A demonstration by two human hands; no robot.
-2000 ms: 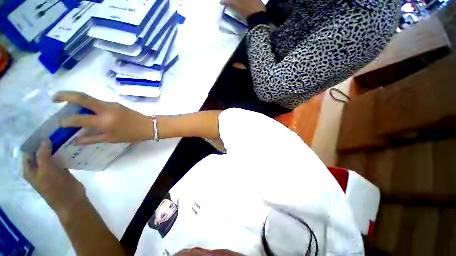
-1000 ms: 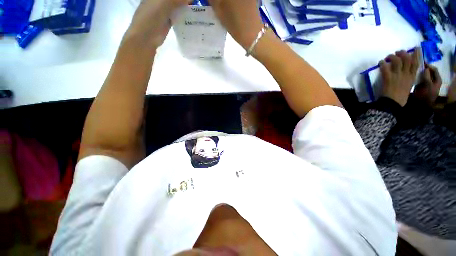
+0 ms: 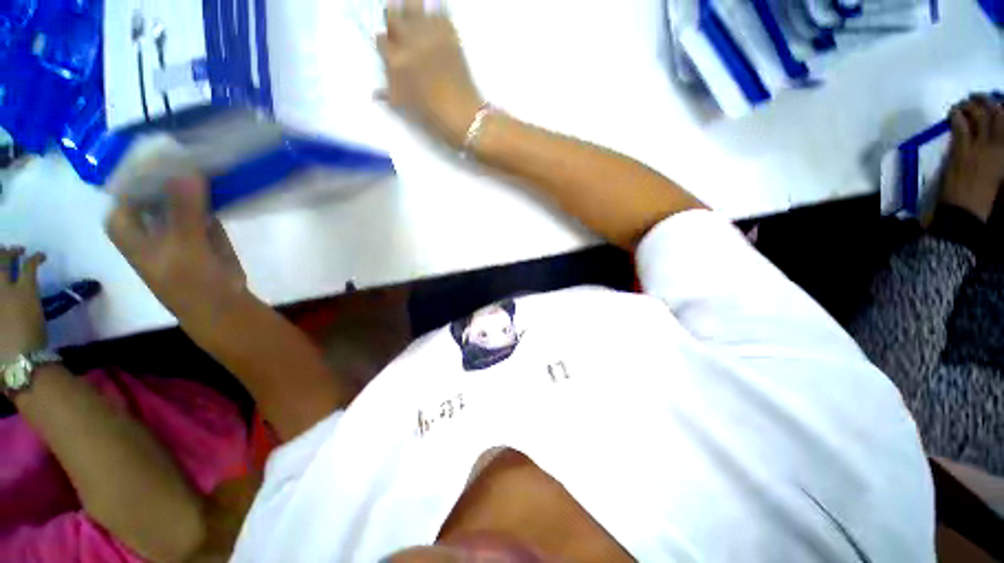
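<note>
My left hand (image 3: pixel 182 236) holds a blue-and-white retail box (image 3: pixel 264 165) at its near left end, raised over the table and blurred by motion. The box overlaps the near edge of a stack of boxes (image 3: pixel 160 55). My right hand (image 3: pixel 429 72), with a bracelet on its wrist, is over the table at the top centre. Its fingertips are at the picture's top edge, near something pale and overexposed, so its hold is unclear.
Fanned retail boxes (image 3: pixel 760 50) lie at the upper right. Blue glossy material (image 3: pixel 44 77) lies at the upper left. A co-worker's hand (image 3: pixel 974 154) is on a box at the right; another's watch-wearing arm (image 3: pixel 88 440) is at the left. The white table's (image 3: pixel 550 66) near edge crosses mid-picture.
Both hands were together on a box at the top centre. My left hand has moved left with a box; my right hand is apart from it. The camera view has also shifted.
</note>
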